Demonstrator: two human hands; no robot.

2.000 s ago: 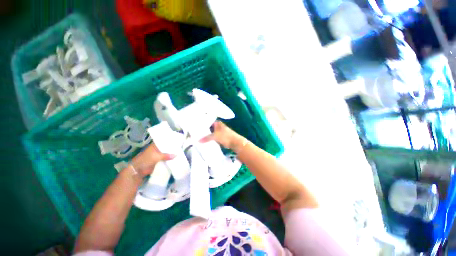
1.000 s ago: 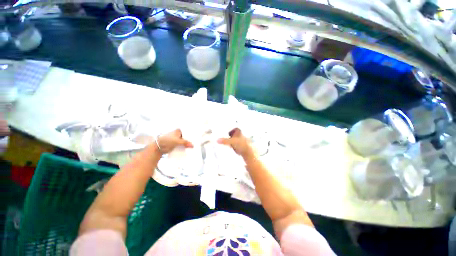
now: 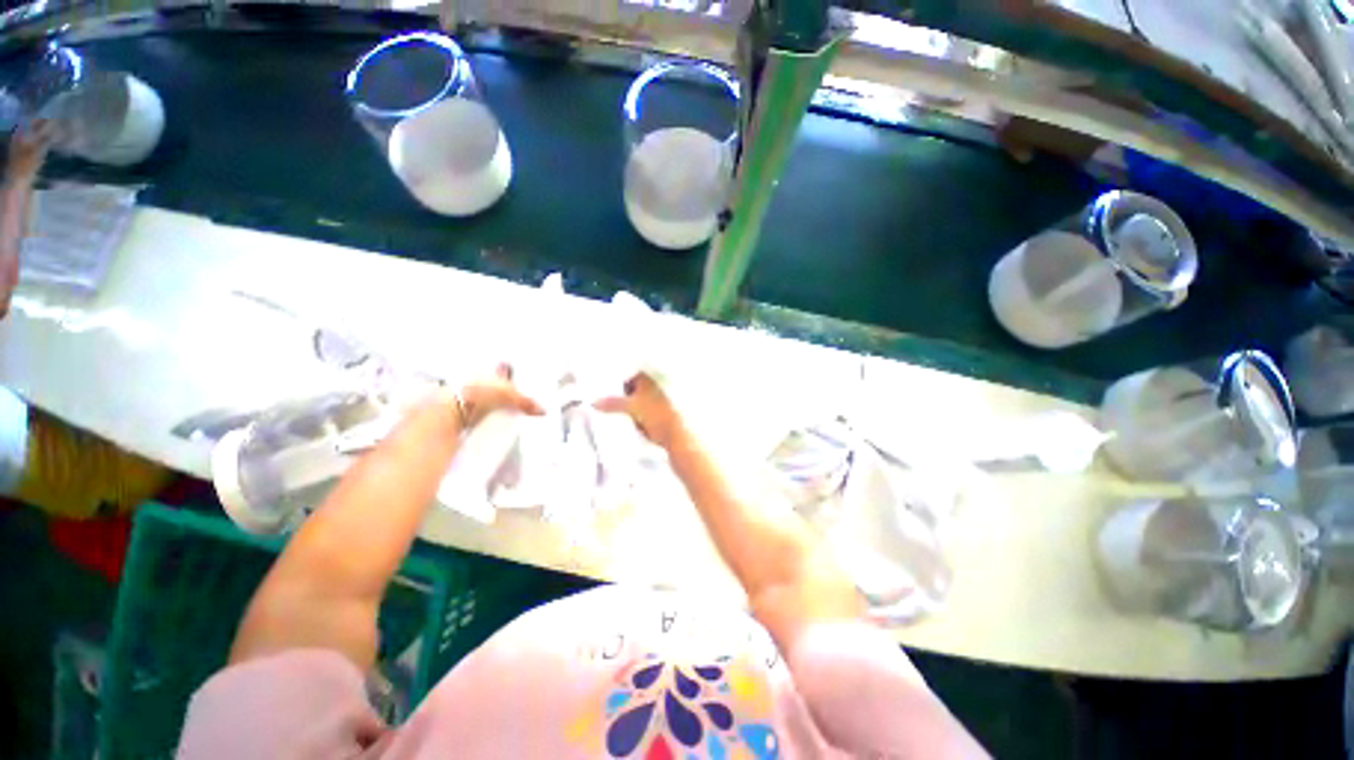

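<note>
A bunch of white moulded parts [image 3: 557, 457] lies on the white bench in front of me, overexposed so single pieces are hard to tell apart. My left hand [image 3: 498, 398] is on the left side of the bunch and my right hand [image 3: 639, 404] on its right side, both with fingers against the parts. A clear container [image 3: 305, 457] lies on its side on the bench, partly behind my left forearm. A crumpled whitish cloth [image 3: 876, 520] lies to the right of my right arm.
Clear containers stand or lie on the dark green conveyor [image 3: 579, 282], behind a green post [image 3: 765, 164]. More containers [image 3: 1195, 416] lie at the bench's right end. A green crate [image 3: 193, 594] is below left. A printed sheet [image 3: 74, 238] and another person's hand [image 3: 18, 193] are far left.
My hands carried the white parts up out of the green crate and over to the bench. Since a second ago the parts have come down onto the bench, and the view has shifted slightly.
</note>
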